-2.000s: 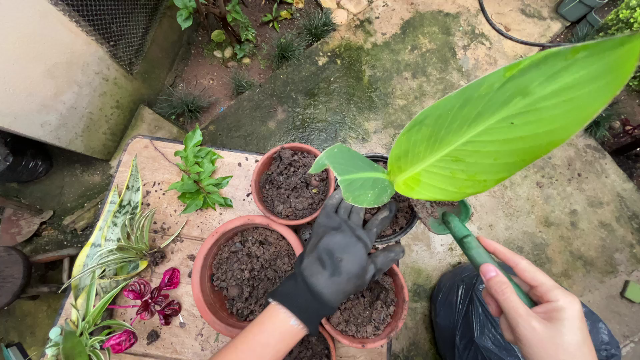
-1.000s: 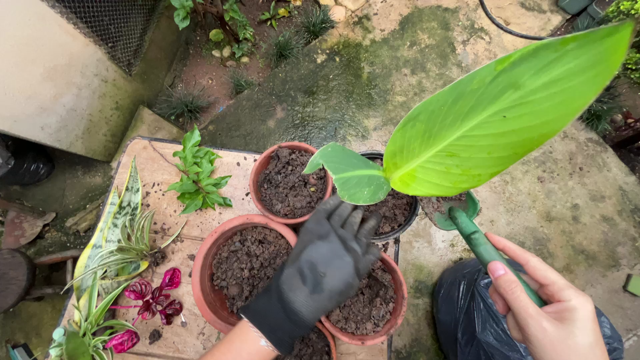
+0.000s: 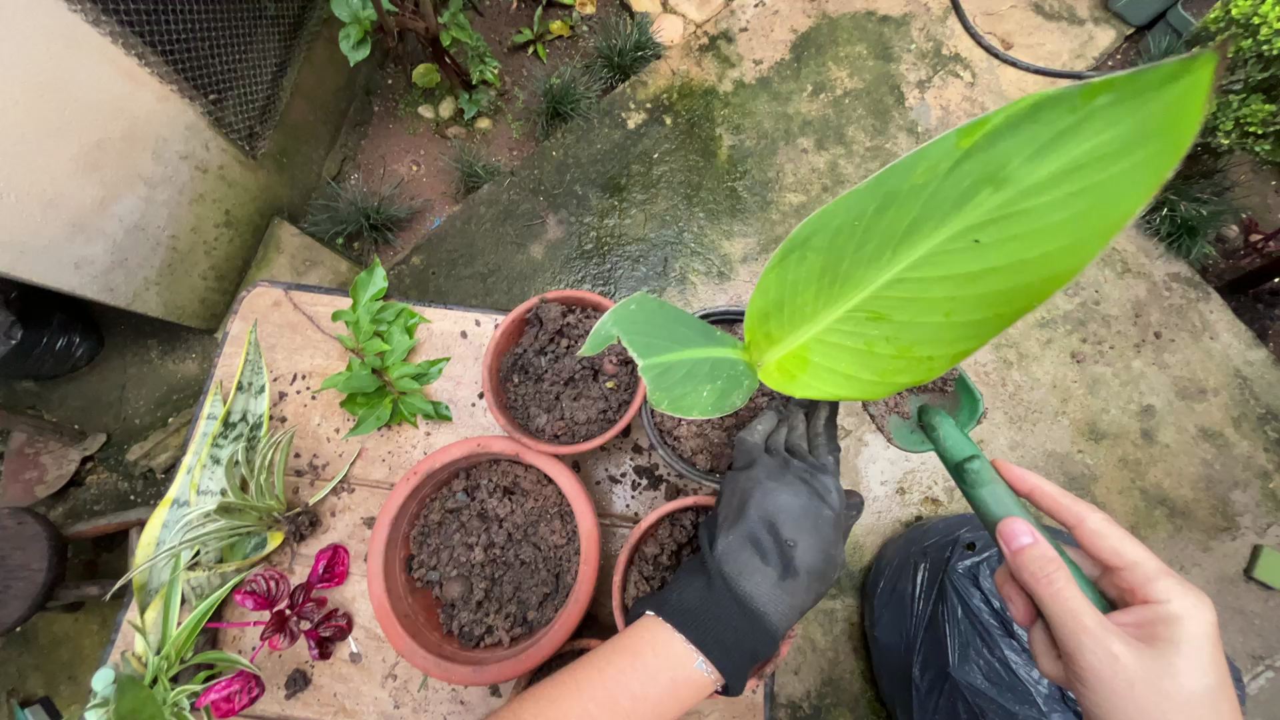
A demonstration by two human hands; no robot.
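Note:
My left hand (image 3: 785, 510), in a black glove, is at the right side of the black-rimmed pot (image 3: 668, 440), its fingertips partly under the broad-leaved plant (image 3: 940, 260) that stands in that pot. Whether the fingers grip the stem is hidden by the leaves. My bare right hand (image 3: 1110, 590) holds the green handle of a hand trowel (image 3: 985, 480). Soil lies on the trowel's blade, beside the pot and partly beneath the big leaf. Terracotta pots with dark soil stand around: one (image 3: 565, 370) behind, a larger one (image 3: 485, 560) at left, another (image 3: 655, 560) partly under my left wrist.
On the wooden table (image 3: 440, 370) lie a leafy green cutting (image 3: 385, 360), variegated plants (image 3: 225, 460) and a magenta-leaved cutting (image 3: 295, 605). A black plastic bag (image 3: 960, 610) stands by the table's right side. Wet, mossy concrete (image 3: 700, 190) spreads behind.
My left hand has moved from over the front of the black-rimmed pot to its right side. My right hand still holds the trowel with soil on it.

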